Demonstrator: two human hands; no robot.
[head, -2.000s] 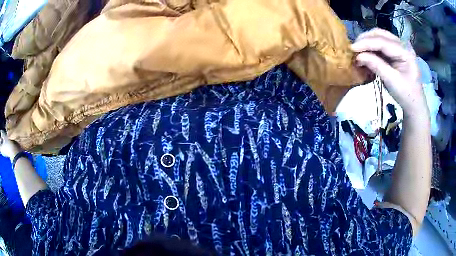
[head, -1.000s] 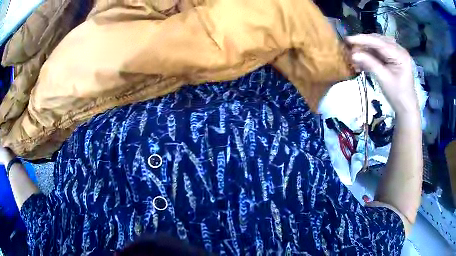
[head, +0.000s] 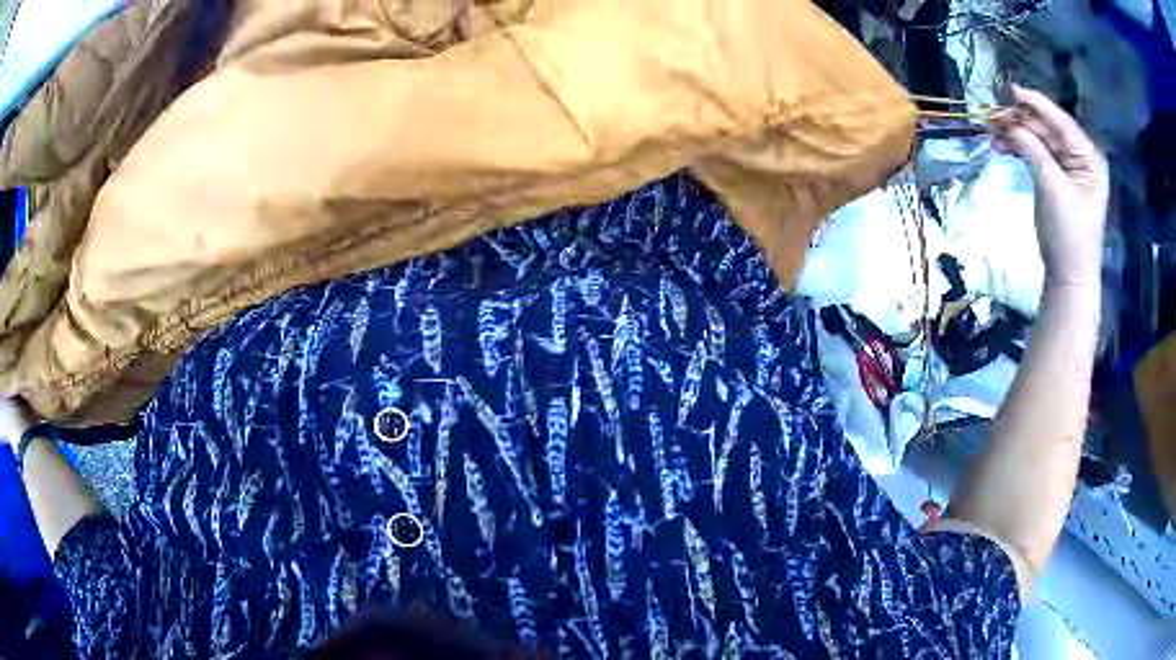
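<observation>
A large, puffy tan jacket (head: 426,155) spans the top of the view in front of my body, with a gathered seam along its lower edge. My right hand (head: 1051,148) is out to the right of the jacket, its fingers pinched on a thin tan cord (head: 957,111) that runs level from the jacket's right end. Another tan cord hangs down from that end. My left hand (head: 16,415) is at the far left edge beside the jacket's lower left corner. It is partly cut off, and its fingers are hidden.
Cream cloth (head: 999,232) lies at the right, with dark pieces and a red-handled thing, perhaps scissors (head: 878,368), on it. A white table with printed marks (head: 1116,542) is at the lower right. Something blue (head: 29,516) stands at the left edge.
My right hand has left the jacket's edge and moved right, drawing the thin cord out straight. The jacket has shifted slightly left in view.
</observation>
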